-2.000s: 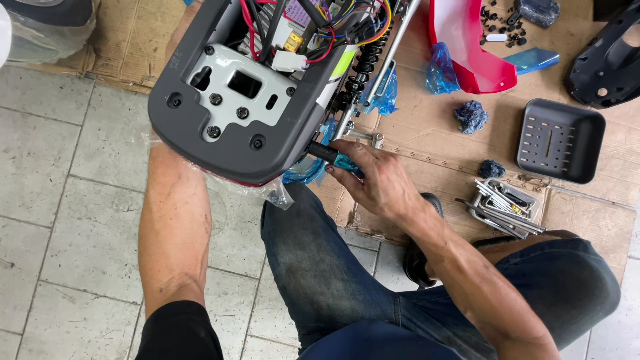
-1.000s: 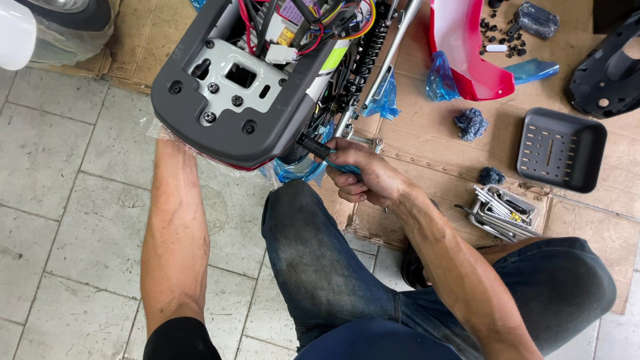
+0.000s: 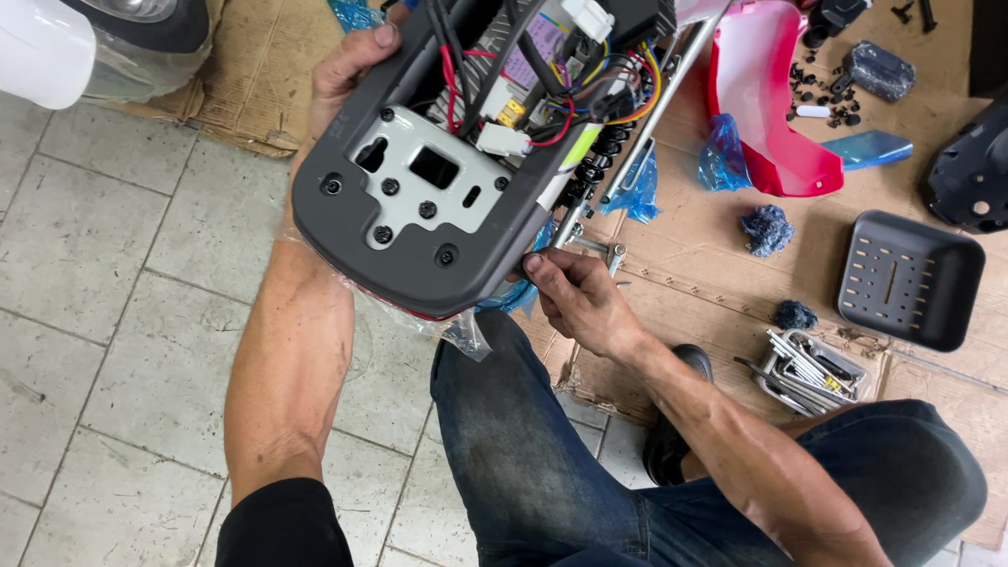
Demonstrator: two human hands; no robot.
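Note:
A grey plastic tail housing [image 3: 378,272] with a bolted metal plate [image 3: 449,173] fills the upper middle, electrical wires [image 3: 567,102] lying bundled in its open top. My left hand [image 3: 350,67] rests against the housing's left side, thumb on the edge and fingers hidden; whether it grips is unclear. By the housing's lower right side is my right hand [image 3: 579,295], its thumb and index finger pinched on a small dark part that they mostly cover. A black coil spring [image 3: 606,150] and a metal tube [image 3: 661,102] run up just above that hand.
Cardboard at right bears a red and white plastic panel [image 3: 776,150], a black slotted tray [image 3: 909,279], loose black fasteners [image 3: 839,98] and a container of hex keys and tools [image 3: 815,370]. My knee [image 3: 500,354] is below the housing. Another wrapped vehicle part [image 3: 150,47] stands upper left.
My left hand, hidden behind the housing before, now shows at its left edge. The dark tool handle that stuck out from my right hand toward the housing is no longer plainly visible.

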